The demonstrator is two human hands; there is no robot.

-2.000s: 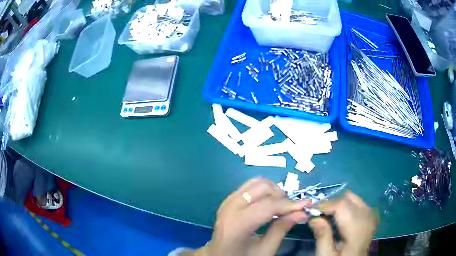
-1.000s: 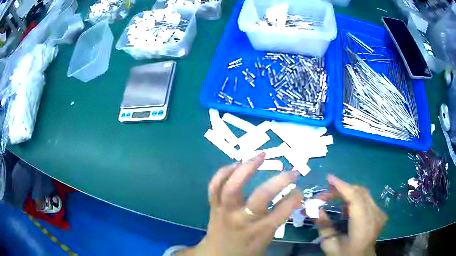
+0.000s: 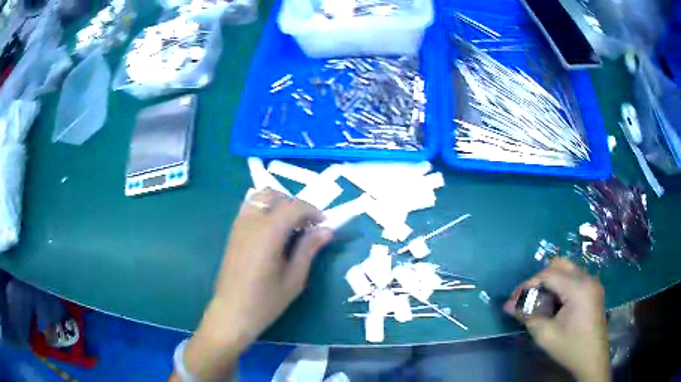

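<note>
White strips (image 3: pixel 396 190) lie loose below the blue trays. My left hand (image 3: pixel 272 257) is at their lower left, with thumb and fingertips closed on the near end of one white strip (image 3: pixel 349 212). A tangled pile of white-tabbed pieces with thin rods (image 3: pixel 399 283) lies between my hands. One piece (image 3: pixel 420 247) lies at the pile's top with its rod pointing up right. My right hand (image 3: pixel 564 310) is right of the pile, curled around a small dark and metallic tool (image 3: pixel 539 301), mostly hidden in the palm.
The left blue tray (image 3: pixel 336 154) holds short metal pins and a clear tub (image 3: pixel 355 37). The right blue tray (image 3: pixel 523 168) holds long rods; a phone (image 3: pixel 561 31) lies above. A scale (image 3: pixel 160 142) and tubs are left. A dark red-purple pile (image 3: pixel 620 224) is far right.
My hands have moved apart: the left up and left to the strips, the right to the right. The tabbed pile is now uncovered. The view has shifted, so the trays sit further left and higher.
</note>
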